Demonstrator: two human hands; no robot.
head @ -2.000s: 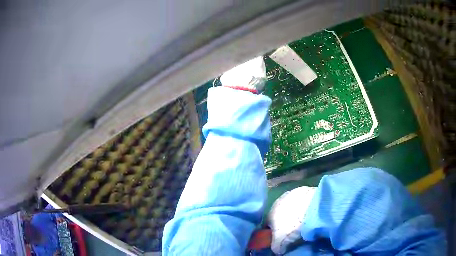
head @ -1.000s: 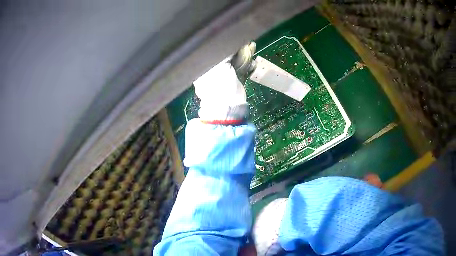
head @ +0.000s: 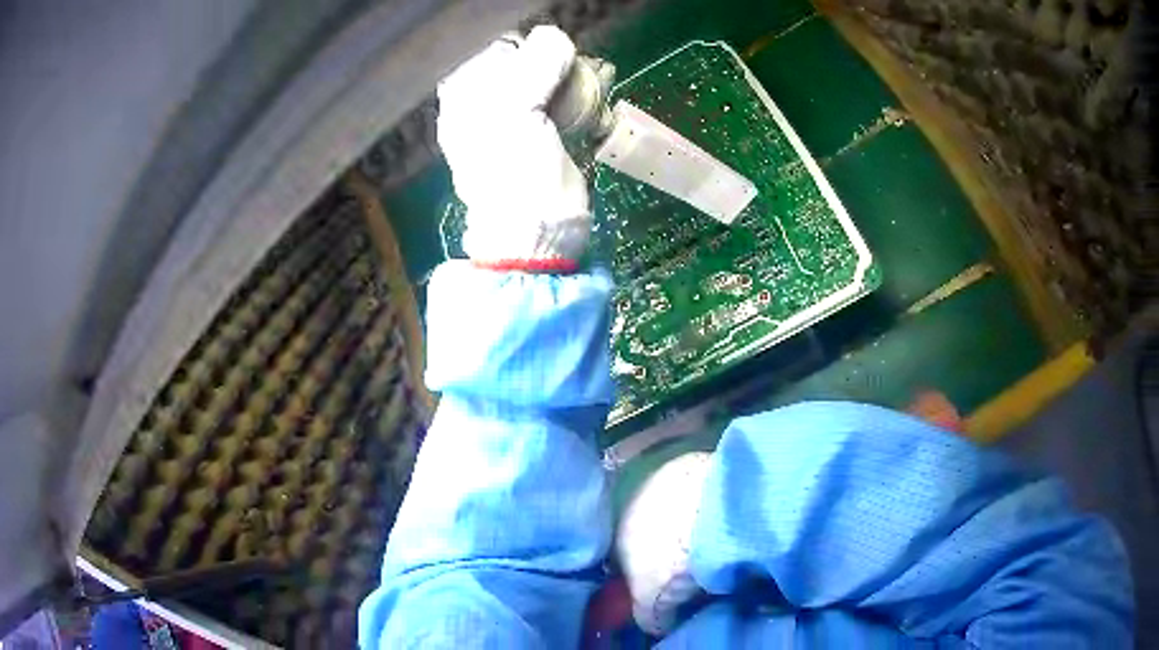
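A large green circuit board [head: 712,273] with a pale edge lies solder side up on the green booth floor [head: 921,216]. My left hand [head: 515,146], in a white glove with a red wristband, is closed on the greyish grip of a flat tool. The tool's pale strip [head: 676,163] lies over the board's upper middle; contact cannot be told. My right hand [head: 658,543], gloved, is below the board's near edge; its fingers are hidden. Reddish bits show beside it [head: 610,607] and behind the right sleeve [head: 937,410]; whether it holds them cannot be told.
A grey-white hood [head: 165,165] covers the upper left. Brown egg-crate foam [head: 280,444] stands at left and more foam [head: 1017,114] at upper right. Yellow tape [head: 1030,394] edges the floor. Blue and red things show small at the bottom left.
The board, tool and both hands sit further left in the picture. My left hand and the tool's grip have come out from behind the hood's edge. The strip is turned differently across the board.
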